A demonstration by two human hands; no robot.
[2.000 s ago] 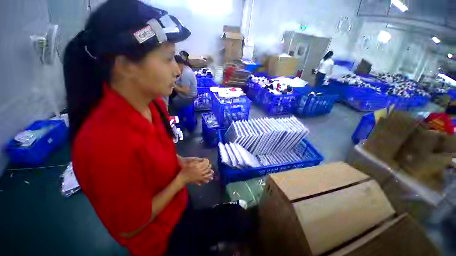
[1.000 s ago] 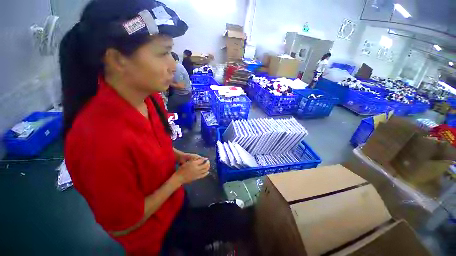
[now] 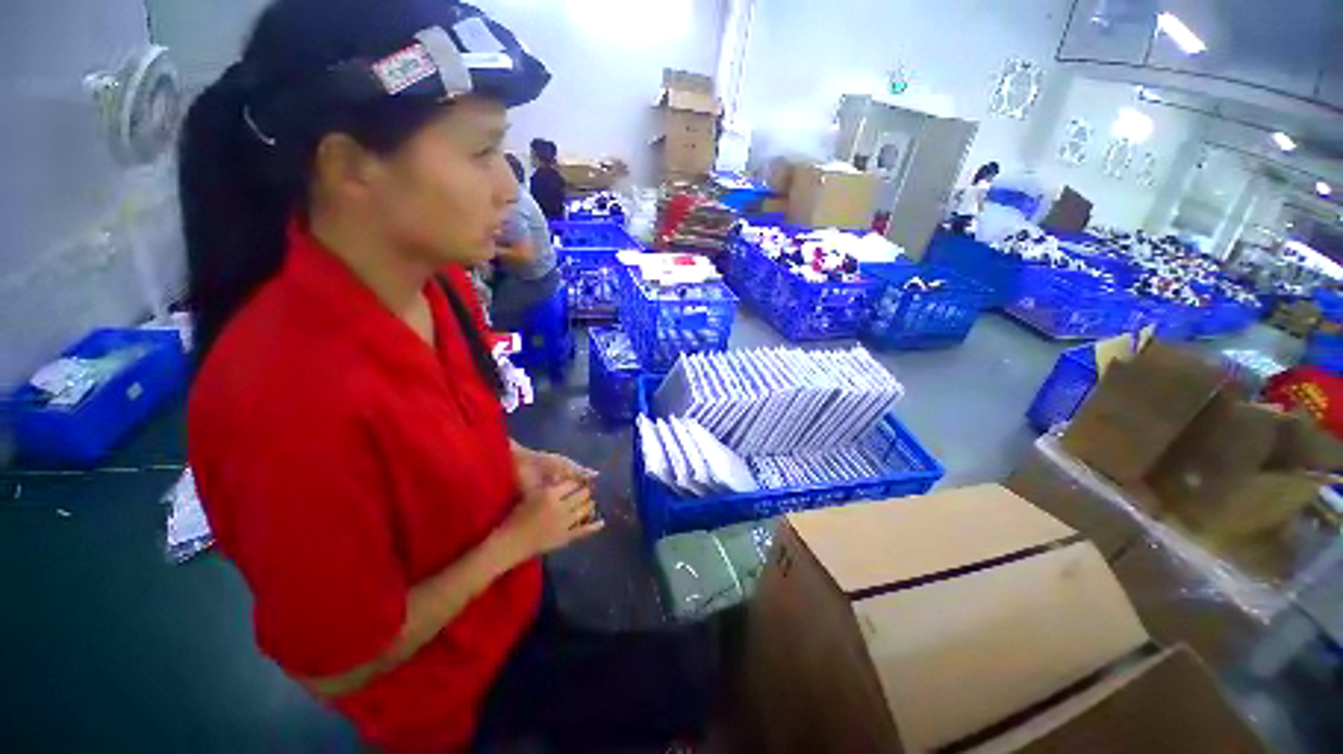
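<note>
Neither of my hands is in the picture. Nearest in front at the lower right is a brown shipping carton (image 3: 957, 589), its top flaps folded over with dark gaps between them. Behind it stands a blue crate (image 3: 795, 504) holding rows of thin flat white pieces (image 3: 788, 395), most upright and a few leaning at the left. A dull green wrapped bundle (image 3: 704, 569) lies beside the carton, in front of the crate.
A person in a red shirt (image 3: 368, 471) stands close at the left, hands together. Open cartons (image 3: 1208, 442) are at the right. Blue crates heaped with white and dark parts (image 3: 818, 295) stand behind. Other people are farther back. A fan (image 3: 143, 106) is at the left wall.
The red-shirted person's joined hands have shifted slightly left and down. A seated or bending person at the back has moved a little. The carton and crate stay in place.
</note>
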